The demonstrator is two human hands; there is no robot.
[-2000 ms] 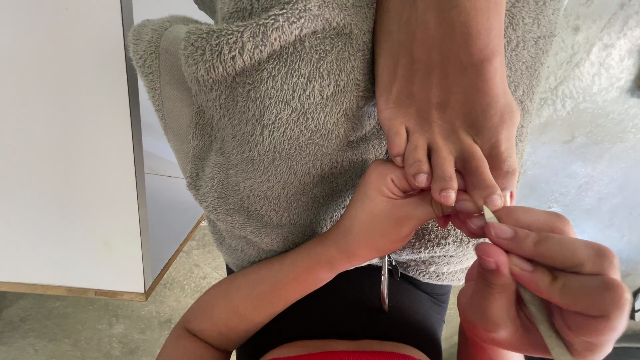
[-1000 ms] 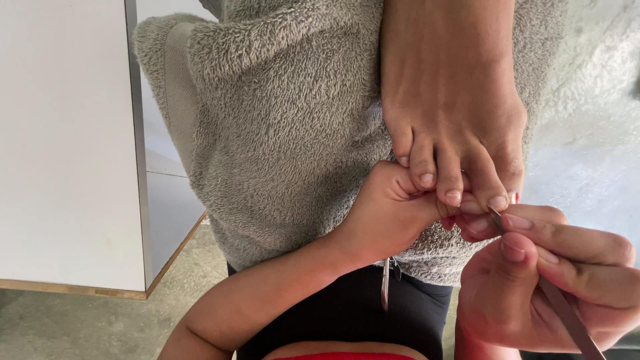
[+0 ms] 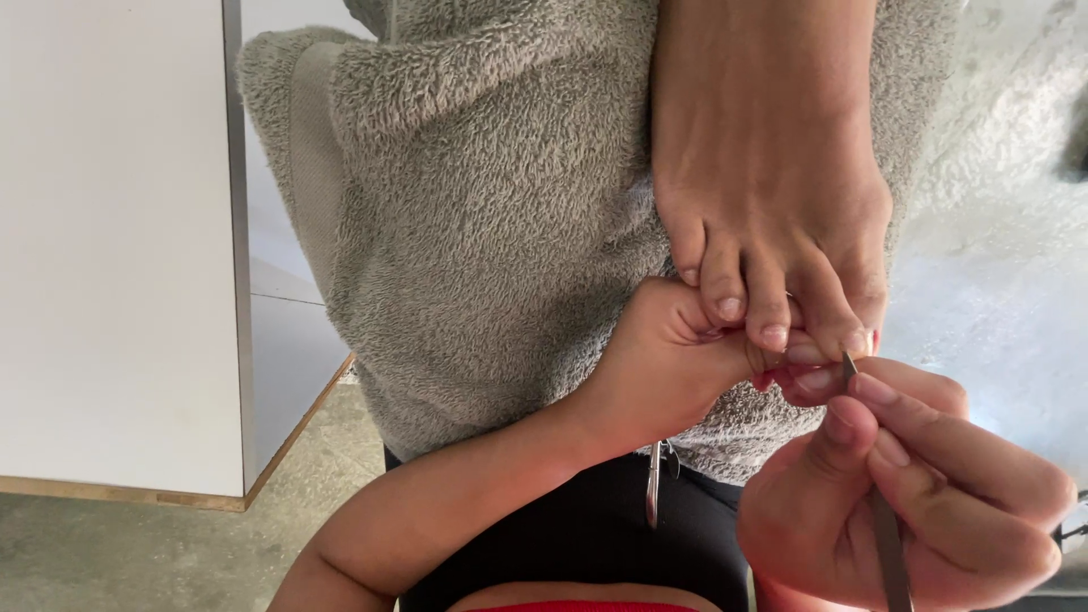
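Another person's bare foot [image 3: 765, 161] rests on a grey terry towel [image 3: 484, 229], toes pointing toward me. My left hand [image 3: 688, 365] is closed on toes of that foot from below, its fingertips under the toe beside the big toe. A slim, dark, pointed nail tool [image 3: 889, 544] is pinched between the thumb and fingers of my right hand [image 3: 909, 476]. Its tip touches or nearly touches the nail edge of that same toe. The big toe is largely hidden behind it.
A white cabinet or table with a wooden lower edge [image 3: 119, 491] stands at left above the concrete floor [image 3: 170, 552]. A metal implement [image 3: 653, 484] lies partly under the towel on my black-clad lap. A pale, shiny surface [image 3: 994, 255] is at right.
The tool in my right hand looked pale and flat two seconds ago and now shows a dark, narrow side. Its tip stays by the same toe. My left hand keeps its hold.
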